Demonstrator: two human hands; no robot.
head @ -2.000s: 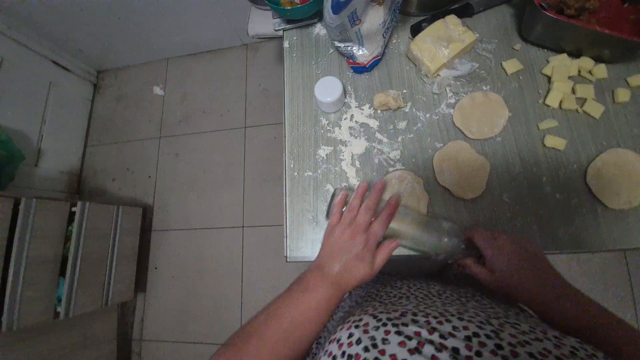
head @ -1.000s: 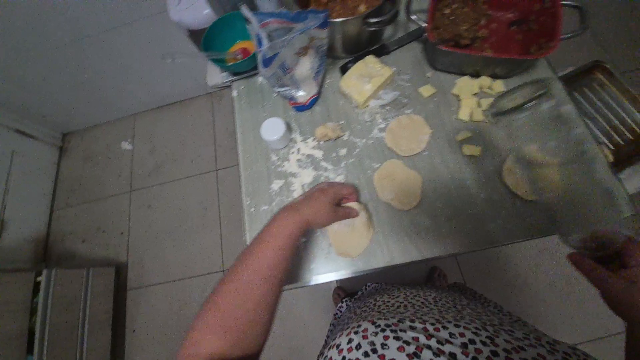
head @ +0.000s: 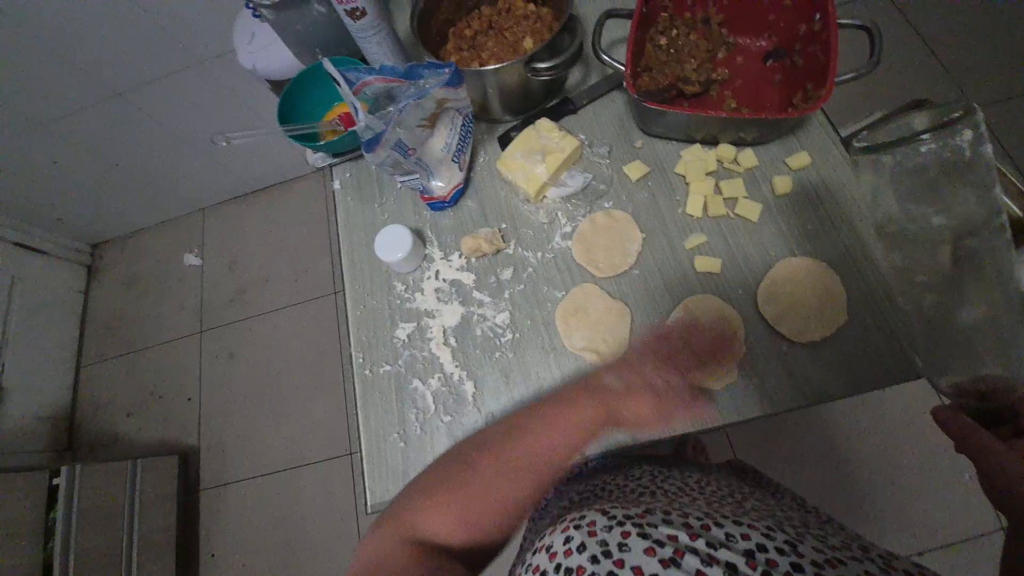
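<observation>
My left hand (head: 680, 368), blurred, lies over the lower left part of a flat dough disc (head: 708, 312) near the table's front edge; whether its fingers grip the dough cannot be told. At the right edge, my right hand (head: 988, 436) is closed on the near end of a clear glass vessel (head: 936, 240) streaked with flour, held beside the table. Two dough discs, one upper (head: 606, 243) and one lower (head: 594, 322), lie left of the one at my left hand, and another (head: 802, 299) lies right of it. A small dough lump (head: 483, 242) rests by scattered flour (head: 440, 304).
Butter pieces (head: 712, 184) and a butter block (head: 538, 158) lie on the table (head: 512, 424). Behind stand a red-lined pan (head: 776, 72), a steel pot (head: 500, 88) of filling, a knife (head: 560, 108), a flour bag (head: 424, 136) and a green bowl (head: 308, 96). A white-lidded container (head: 398, 247) stands left.
The dough disc that was under the glass vessel now lies between the other discs, my left hand over it. My right hand has carried the vessel off to the right. The view has shifted.
</observation>
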